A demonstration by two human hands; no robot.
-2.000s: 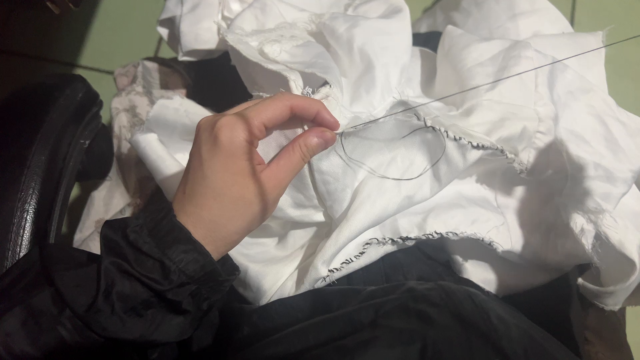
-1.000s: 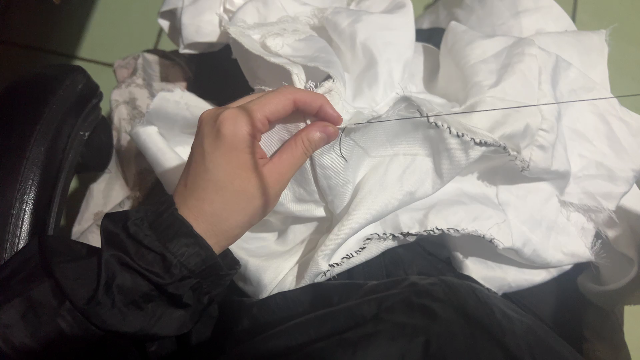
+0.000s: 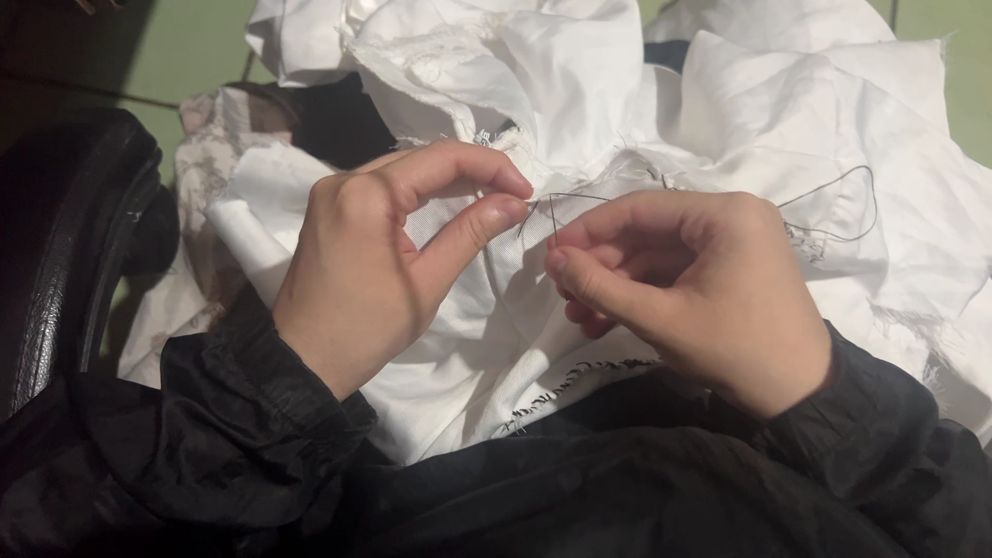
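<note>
White fabric with frayed edges lies bunched across my lap. Dark hand stitches run along one edge near my body. My left hand pinches a dark thread between thumb and forefinger, with a short end sticking out below the fingertips. Just to the right, my right hand pinches the same dark thread at its thumb and forefinger. A loop of thread spreads over the cloth beyond the right knuckles. Whether a needle is between the fingers cannot be told.
A black padded armrest or chair part stands at the left edge. Beside it hangs a pale patterned cloth. Green floor tiles show behind the fabric. My black sleeves and clothing fill the lower part of the view.
My right hand has come into view beside the left. The thread, earlier stretched taut to the right edge, is now slack and looped. My left hand stays in about the same place.
</note>
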